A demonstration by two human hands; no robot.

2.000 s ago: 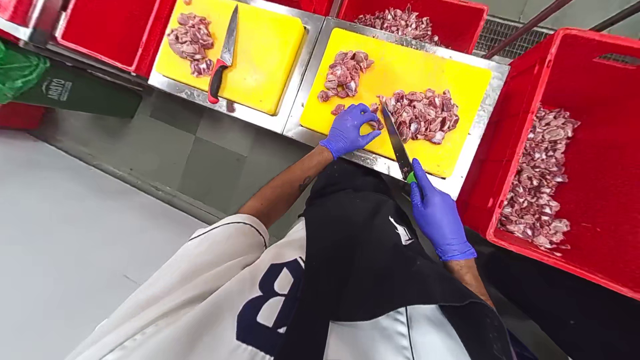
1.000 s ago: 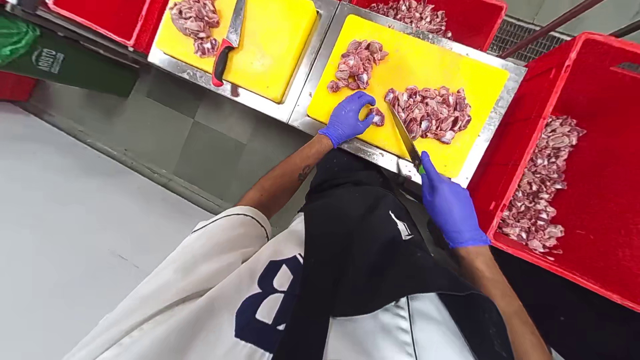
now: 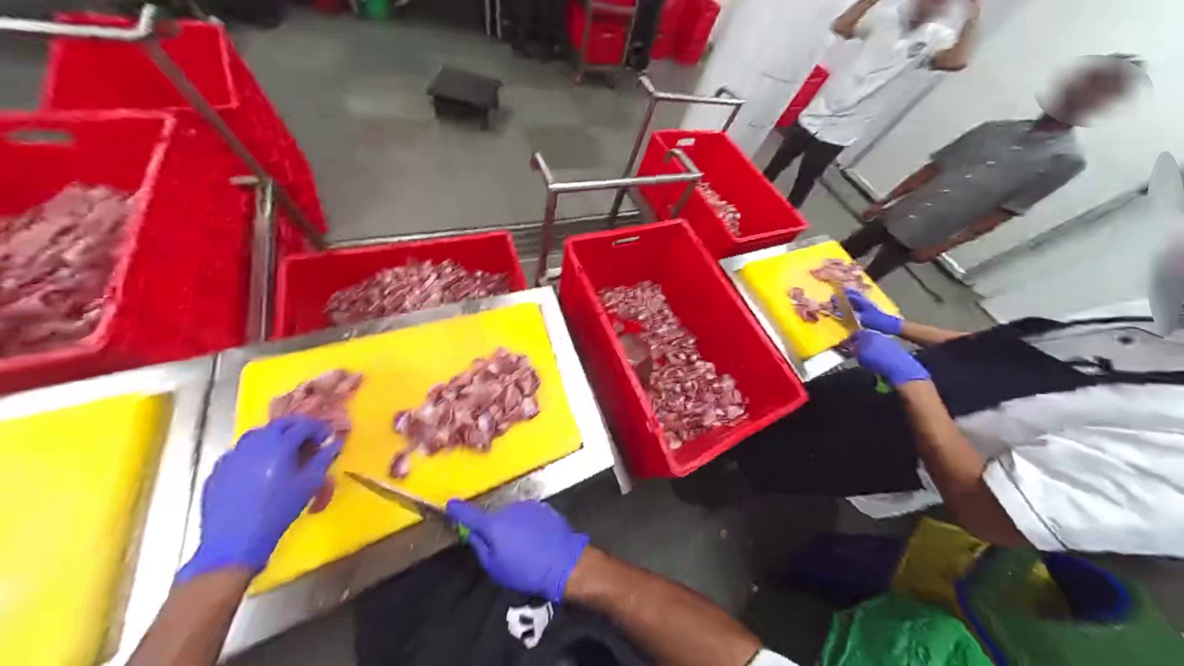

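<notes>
My right hand (image 3: pixel 523 546), in a blue-purple glove, grips a knife (image 3: pixel 398 495) whose blade lies low over the yellow cutting board (image 3: pixel 398 370), its tip pointing left. At the board's left side, my gloved left hand (image 3: pixel 264 490) rests on or beside the smaller heap of cut meat (image 3: pixel 319 402), fingers curled; whether it pinches a piece is hidden. A larger heap of meat pieces (image 3: pixel 472 402) lies on the right half of the board, with a small piece at its lower left.
Red crates with meat stand right (image 3: pixel 684 324), behind (image 3: pixel 398 277) and left (image 3: pixel 55 250). Another yellow board (image 3: pixel 74 518) lies left. A co-worker's gloved hands (image 3: pixel 879 338) hold a knife at a board (image 3: pixel 786 296) on the right. Two people (image 3: pixel 990 185) (image 3: pixel 879 74) stand farther back.
The view has swung up and to the right, bringing in the co-worker and more crates. My left hand has moved from the board's near edge to the smaller heap. The knife remains in my right hand.
</notes>
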